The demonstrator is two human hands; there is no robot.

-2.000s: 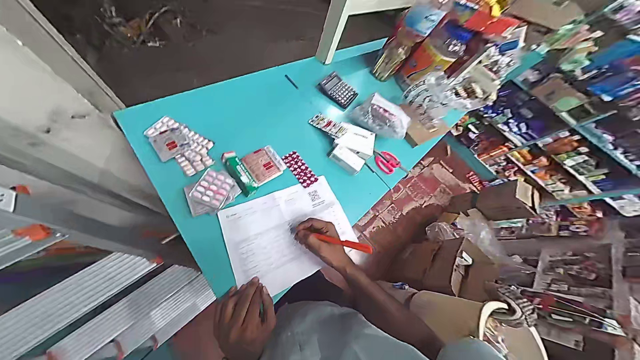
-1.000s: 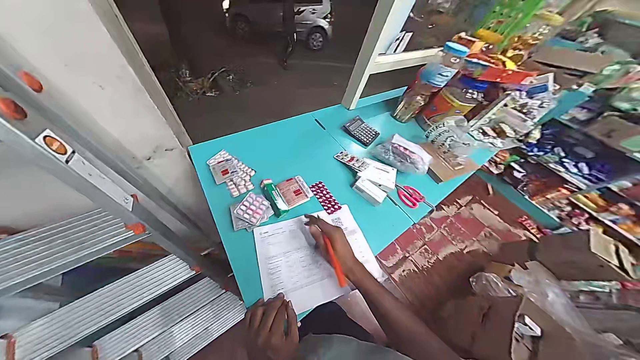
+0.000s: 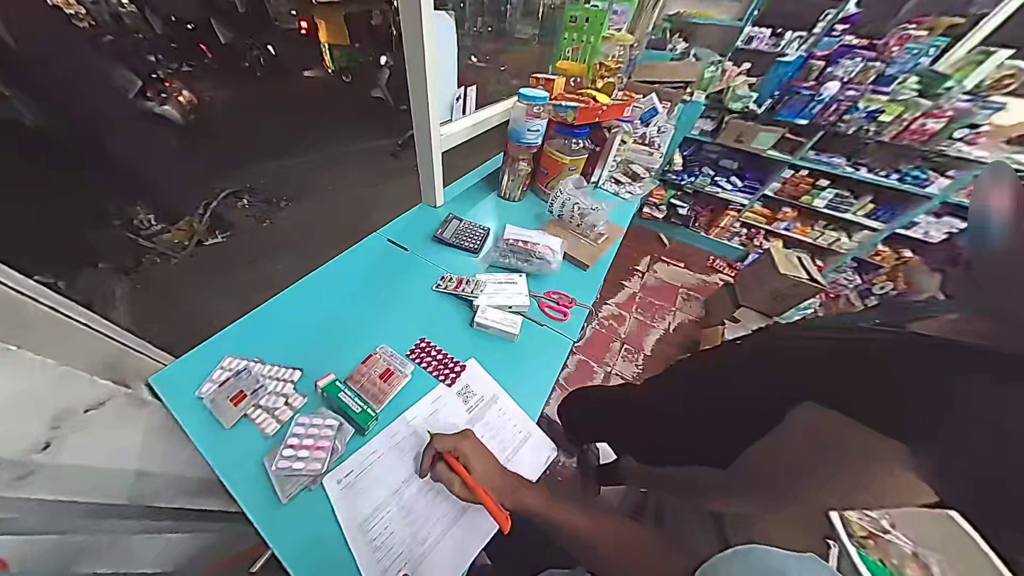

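Observation:
My right hand (image 3: 468,468) grips an orange pen (image 3: 478,492), its tip near the upper middle of a printed paper form (image 3: 400,512) on the turquoise counter. My left hand is out of view, apart from what may be a fingertip at the bottom edge. Beyond the form lie a dark red blister strip (image 3: 436,362), a pack of blister strips (image 3: 380,378) and a green medicine box (image 3: 347,402). Left of the form are pink-and-white tablet blisters (image 3: 306,444) and more blister strips (image 3: 254,392), partly overlapping.
Farther along the counter (image 3: 320,296) lie a small white box (image 3: 497,322), red-handled scissors (image 3: 556,306), a calculator (image 3: 462,234) and a plastic-wrapped packet (image 3: 526,249). Jars (image 3: 524,144) stand at the far end. A person in dark clothing (image 3: 768,392) is close on the right, before stocked shelves (image 3: 832,188).
The view has swung toward the street and shelves. My left hand, on the form's near edge earlier, has left view. A dark-clothed person now shows on the right.

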